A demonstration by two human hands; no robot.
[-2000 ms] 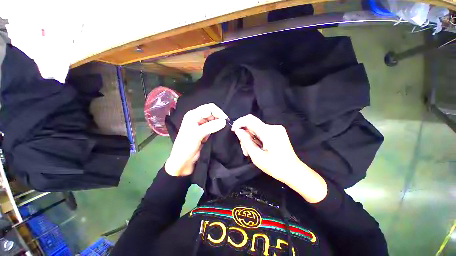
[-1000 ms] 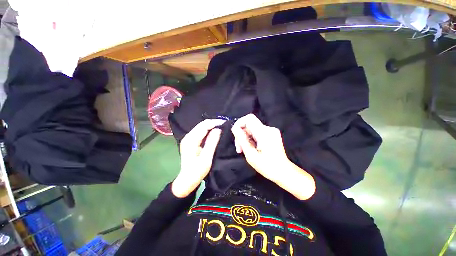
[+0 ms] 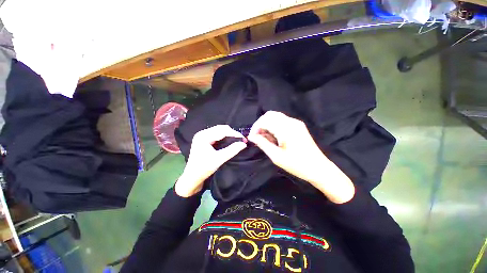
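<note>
A black garment point(image 3: 331, 101) lies in a heap over my lap, with folds spreading to the right. My left hand point(image 3: 211, 154) is at the garment's middle, thumb and index fingertips pinched together at the cloth. My right hand point(image 3: 285, 141) is just to its right, its fingertips pinched close to the left ones. A short row of small pale marks point(image 3: 244, 130) shows on the black cloth between the hands. Something tiny and pinkish is at the meeting fingertips; I cannot tell what it is. No needle or thread can be made out.
A white-topped table point(image 3: 133, 32) with a wooden drawer point(image 3: 165, 59) runs along the top. A red plastic-lined bin point(image 3: 170, 127) stands left of the garment. More black garments point(image 3: 64, 154) hang at the left. Blue crates point(image 3: 42, 258) are at the lower left, and a metal stand point(image 3: 404, 65) at the right.
My left thumb and index fingertips have closed together near the right ones, after being more apart a second ago. My right hand has risen slightly on the cloth. The view has shifted a little.
</note>
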